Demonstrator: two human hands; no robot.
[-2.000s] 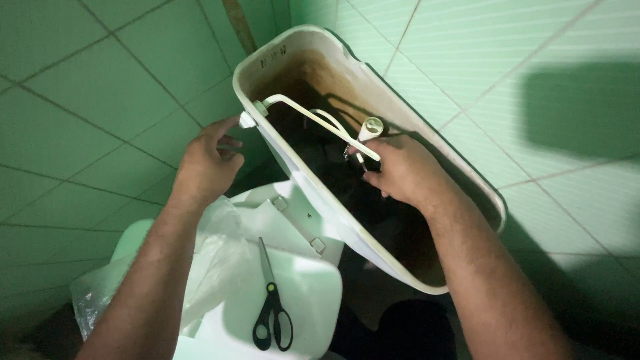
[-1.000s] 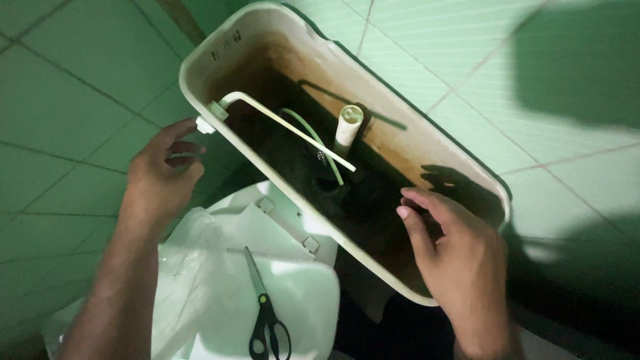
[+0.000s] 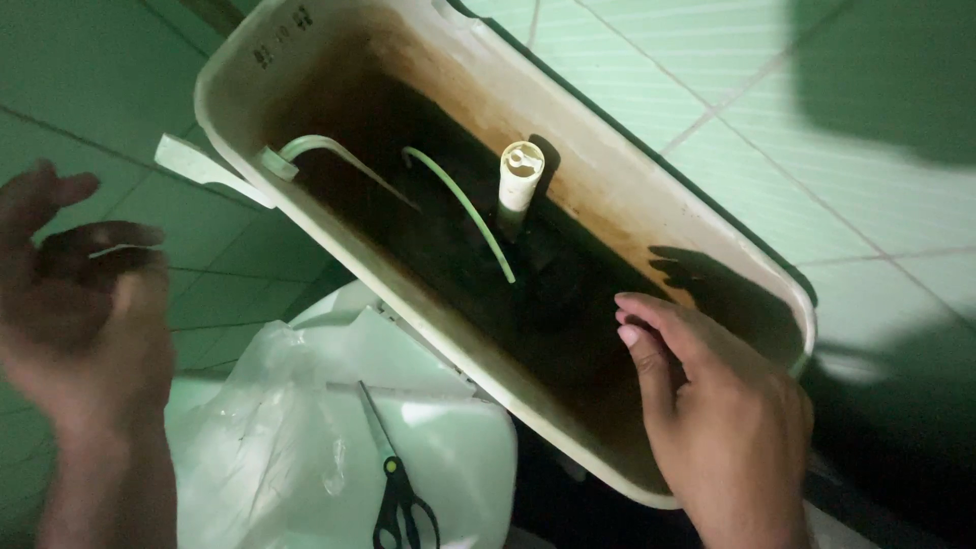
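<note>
An uncovered toilet cistern with rust-brown stains inside fills the middle of the view. At its left end, the white flush lever sticks out past the outer wall, and its curved arm dips toward the dark interior. A thin, pale refill tube arches beside the upright white overflow pipe. My left hand, somewhat blurred, is left of the lever, fingers apart and holding nothing. Over the cistern's right part hovers my right hand, thumb and fingers slightly apart, empty.
Below the cistern is the closed white toilet lid. Scissors with black handles and a clear plastic bag lie on it. Green tiled walls stand behind and to the left.
Two seconds ago my right hand was at the lever arm; it has let go and moved right. My left hand has moved left, away from the lever. The arm's tip now reaches lower into the cistern.
</note>
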